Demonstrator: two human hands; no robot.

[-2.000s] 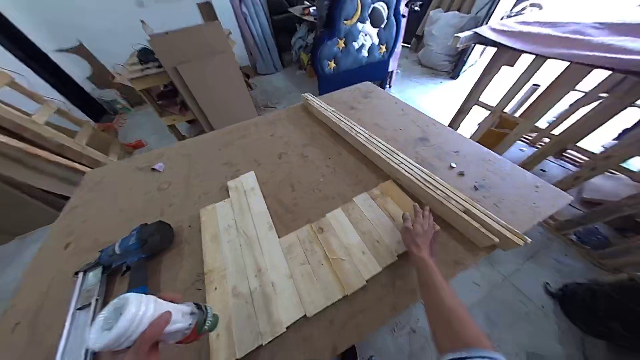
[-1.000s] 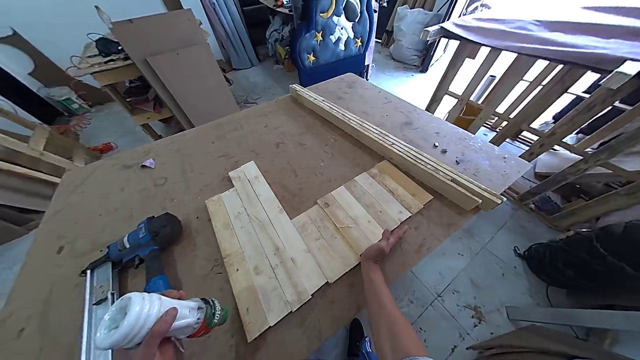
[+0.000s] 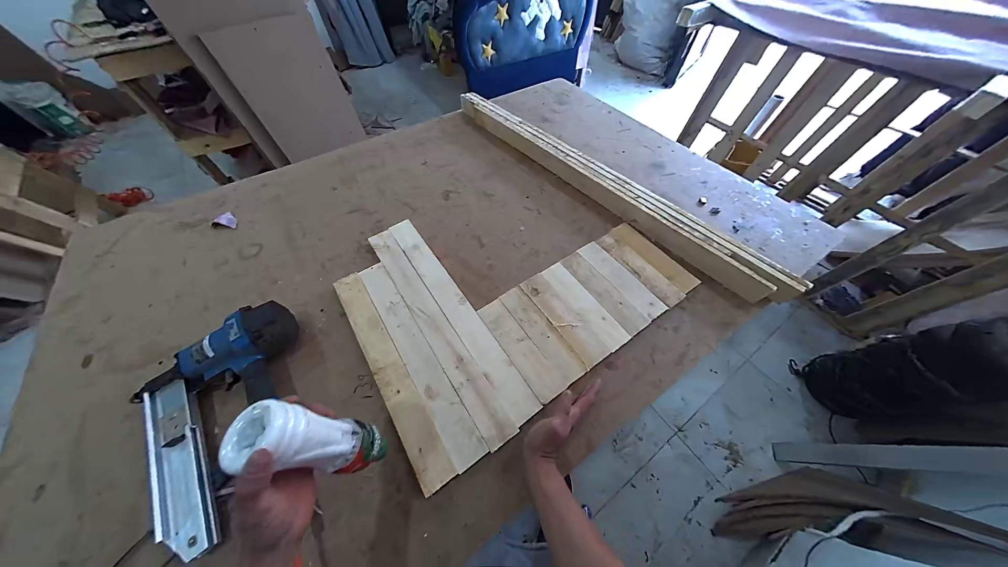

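Note:
My left hand [image 3: 276, 492] is closed around a white plastic bottle [image 3: 295, 437] with a green and red neck end, held over the table. My right hand [image 3: 559, 425] has its fingers apart and lies against the near edge of the short wooden boards [image 3: 551, 319], holding nothing. These boards lie side by side in a row; to their left, longer boards [image 3: 441, 346] lie close together, their far ends uneven. Left of the bottle, a blue pneumatic nail gun [image 3: 228, 342] with a metal magazine rests on the tabletop.
Long wooden strips [image 3: 630, 201] lie together across the right part of the worktable [image 3: 315, 213]. Wooden slatted frames [image 3: 819, 118] stand at the right. A blue padded headboard [image 3: 516, 39] is beyond the table. A black bag [image 3: 906, 374] is on the right.
My right hand has moved left along the near edge of the short boards, from their right end. The bottle stays in my left hand. The view has shifted.

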